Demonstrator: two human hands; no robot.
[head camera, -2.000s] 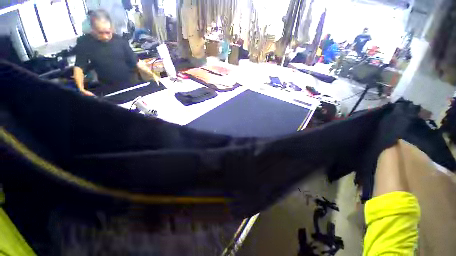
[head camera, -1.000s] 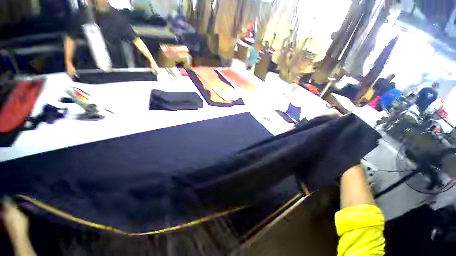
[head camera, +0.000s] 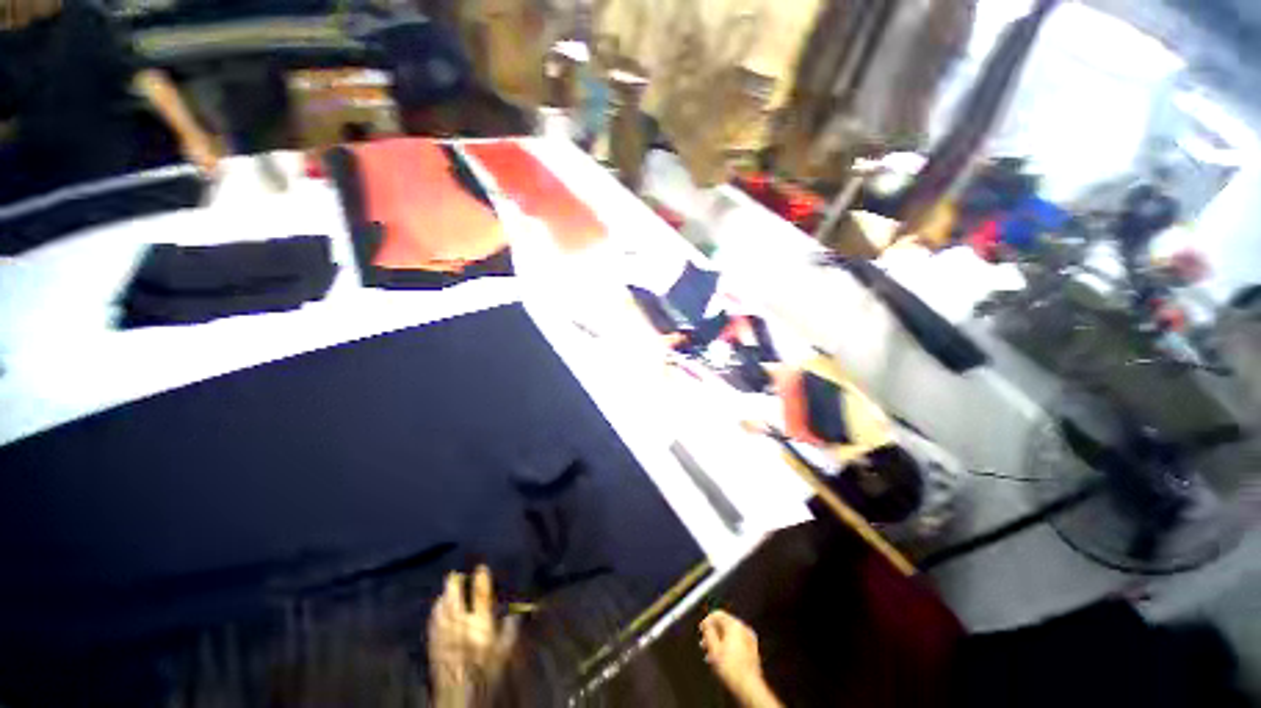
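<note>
The dark navy fabric ply (head camera: 318, 457) lies over the near left of the white table, with a few wrinkles near its right end. My left hand (head camera: 473, 639) is at the cloth's near side, fingers pointing up; blur hides whether it grips the cloth. My right hand (head camera: 733, 647) is just off the table's near right corner, fingers bent, with no cloth seen in it. A yellow selvedge (head camera: 643, 616) runs along the cloth's edge between my hands.
Folded black cloth (head camera: 228, 277) and red-orange pieces (head camera: 422, 208) lie on the far side. A dark flat bar (head camera: 707, 486), scraps (head camera: 719, 339) and a long wooden stick (head camera: 851, 512) are at the right end. A person's arm (head camera: 180, 118) shows at upper left. A fan (head camera: 1148, 498) stands right.
The raised cloth has come down flat on the table. My right hand has let go of it and moved left and down. My left hand has moved right. The view has turned right.
</note>
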